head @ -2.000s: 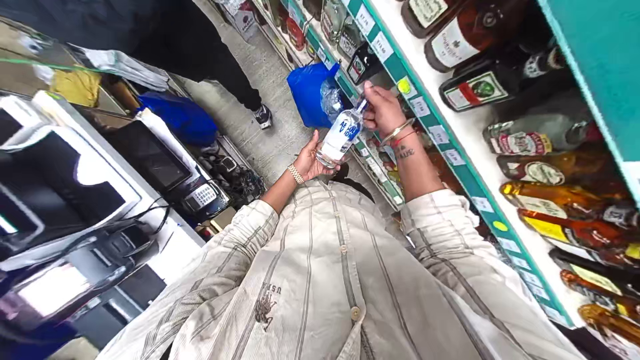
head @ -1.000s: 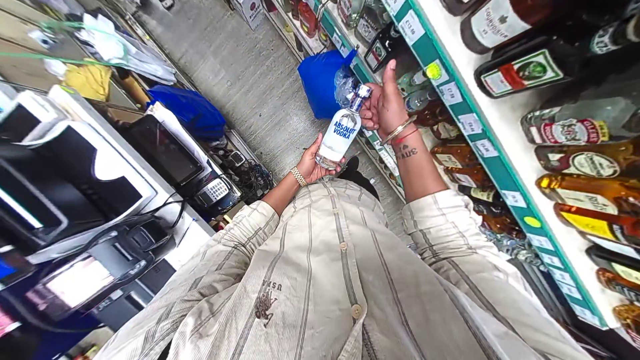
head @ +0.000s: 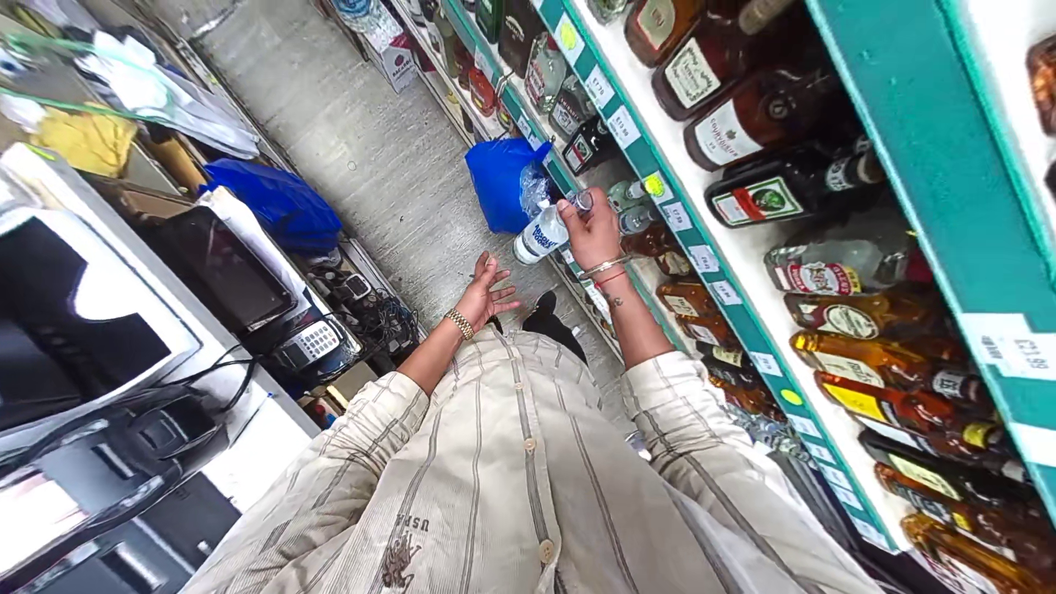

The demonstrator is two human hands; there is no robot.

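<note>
My right hand [head: 592,233] grips a small clear glass Absolut vodka bottle [head: 542,237] by its neck and shoulder, close to the lower shelves on the right. The bottle is tilted, with its base toward the lower left and its cap toward the shelf. My left hand [head: 487,293] is just to the lower left of the bottle, apart from it, fingers spread and holding nothing. Beyond the bottle is a blue plastic bag [head: 501,183] with clear plastic at its side.
Shelves of liquor bottles [head: 825,330] with a green price-label edge [head: 652,169] run along the right. At the left are a counter with a monitor [head: 78,297], a card terminal [head: 313,342] and cables. A Bacardi carton [head: 398,66] stands on the floor farther up.
My left hand has let go of the bottle and opened. My right hand now holds the bottle alone, farther toward the shelves. The person seen at the upper left two seconds ago is out of view.
</note>
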